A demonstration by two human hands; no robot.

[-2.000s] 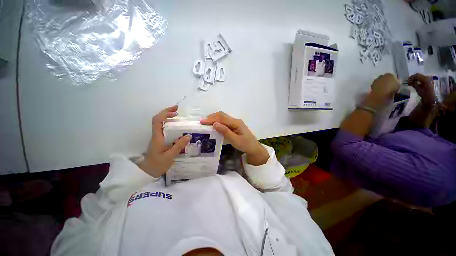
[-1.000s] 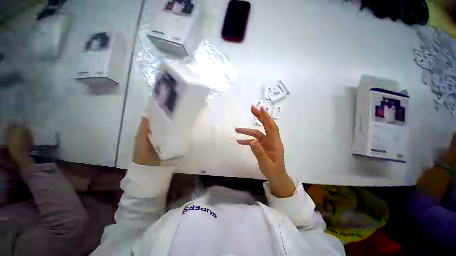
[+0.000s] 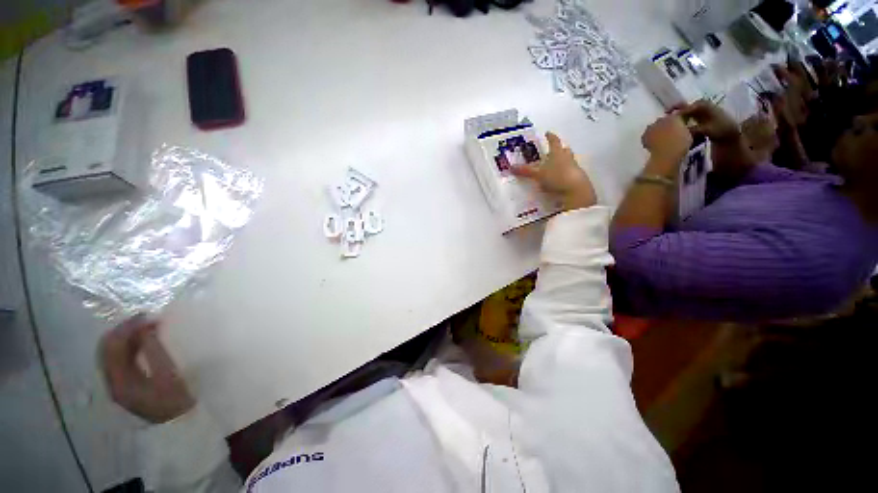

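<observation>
A white product box (image 3: pixel 510 173) with a dark purple-blue picture and a raised top flap stands on the white table at centre right. My right hand (image 3: pixel 561 176) is on its right side, thumb across the picture and fingers behind the edge. My left hand (image 3: pixel 144 371) is at the lower left over the table edge, blurred, with fingers curled; whether it holds anything cannot be told. A small group of white plastic hangers (image 3: pixel 352 214) lies in the middle of the table.
Crumpled clear film (image 3: pixel 144 231) lies at left, with a closed box (image 3: pixel 82 140) behind it. A phone (image 3: pixel 215 89) lies at the back. A large heap of hangers (image 3: pixel 582 60) lies near a co-worker in purple (image 3: pixel 751 241), at right. A yellow bag (image 3: pixel 501 323) is below the table edge.
The box that was in my left hand is out of it. My left hand has moved down and left. My right hand has moved from near the loose hangers to the open-flapped box at right. The view has turned right.
</observation>
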